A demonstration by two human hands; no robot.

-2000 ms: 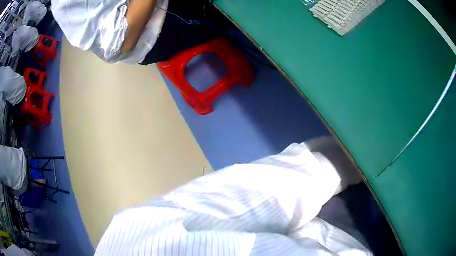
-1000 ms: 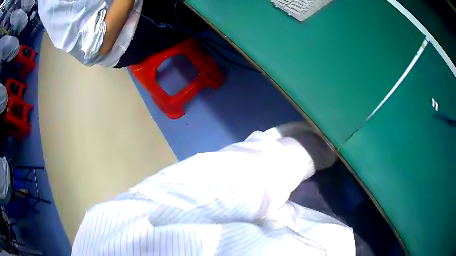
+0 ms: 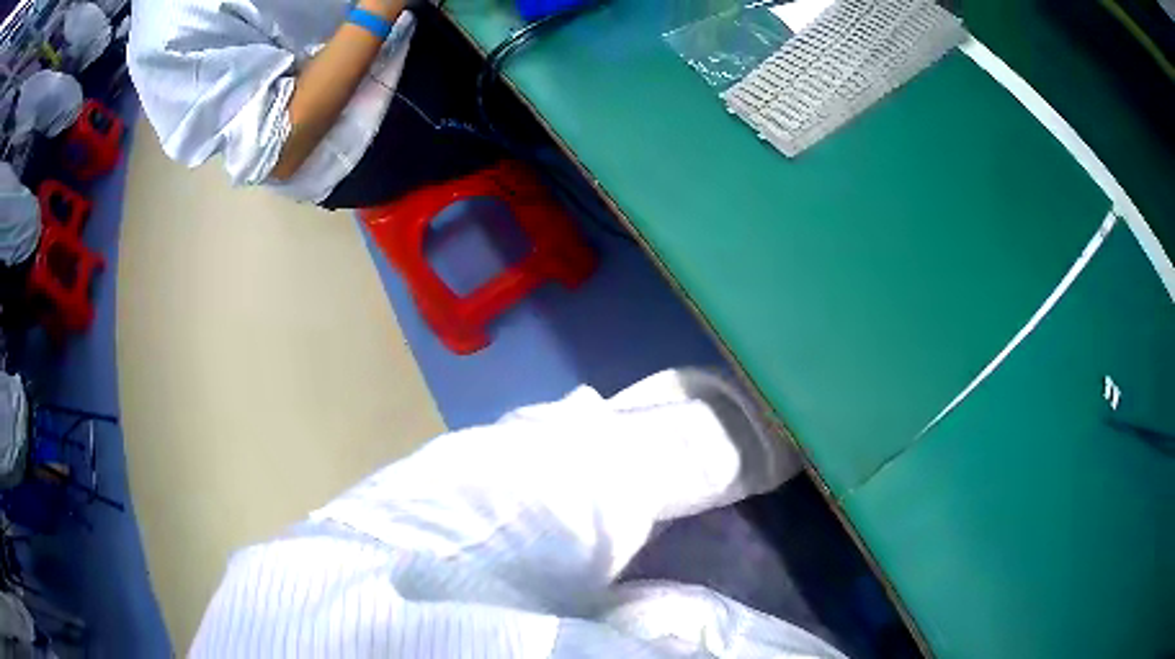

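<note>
Neither of my hands shows in the view. My white striped sleeve and smock (image 3: 477, 528) fill the bottom middle, the sleeve's end near the bench edge. The green bench mat (image 3: 773, 270) lies in front of me, marked with white lines. A pale ribbed sheet or stack of strips (image 3: 844, 71) lies at its top, beside a clear plastic bag (image 3: 722, 49). Small white marks or pieces (image 3: 1112, 391) show at the right, near the end of a dark, thin thing (image 3: 1144, 435) that I cannot make out.
A neighbouring person's white-striped sleeve (image 3: 213, 90) and forearm with a blue wrist band (image 3: 370, 22) are at top left. A red stool (image 3: 483, 258) stands below. A dark cable (image 3: 496, 64) runs by the bench edge. More red stools and people line the far left.
The view has shifted, so the ribbed sheet shows more fully, with the plastic bag beside it. The neighbour's blue wrist band now shows. My sleeve appears further left.
</note>
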